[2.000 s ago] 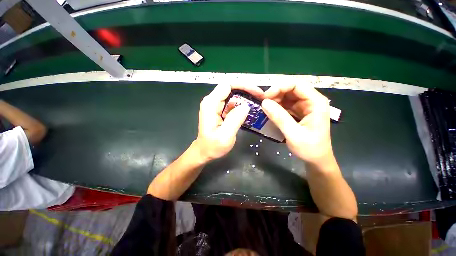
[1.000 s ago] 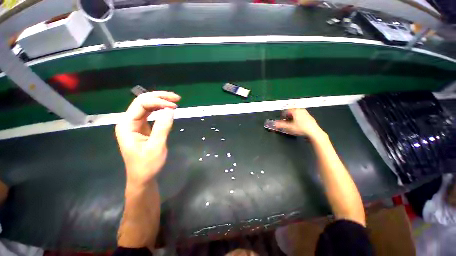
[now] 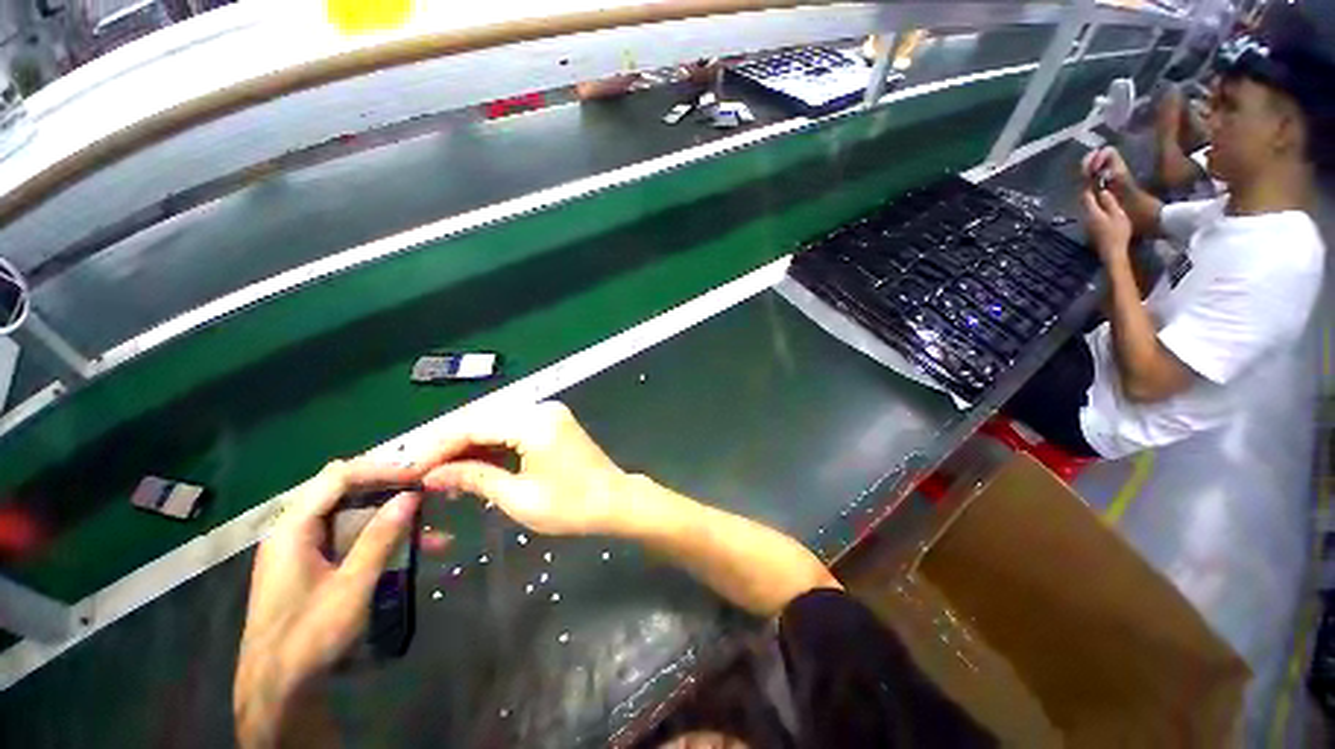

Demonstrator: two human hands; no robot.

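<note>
A dark keypad mobile phone [image 3: 393, 607] is held above the bench near the white rail. My left hand [image 3: 315, 585] grips it, with the thumb across its upper part and fingers around its far side. My right hand [image 3: 535, 476] is at the phone's upper end with thumb and forefinger pinched together; whether a tiny part is between them cannot be told. Several tiny white parts [image 3: 533, 590] lie scattered on the dark green bench [image 3: 688, 424] just right of the phone.
Two phones [image 3: 455, 367] [image 3: 169, 496] lie on the green conveyor [image 3: 586, 278] beyond the white rail [image 3: 688, 315]. A shiny black ribbed pile [image 3: 952, 278] lies at the bench's right. A brown cardboard box [image 3: 1076, 585] stands lower right. A person in a white shirt [image 3: 1223, 315] sits at right.
The view has swung right. My left hand, empty one second ago, now holds a phone. My right hand has moved from the phone on the bench to beside my left hand.
</note>
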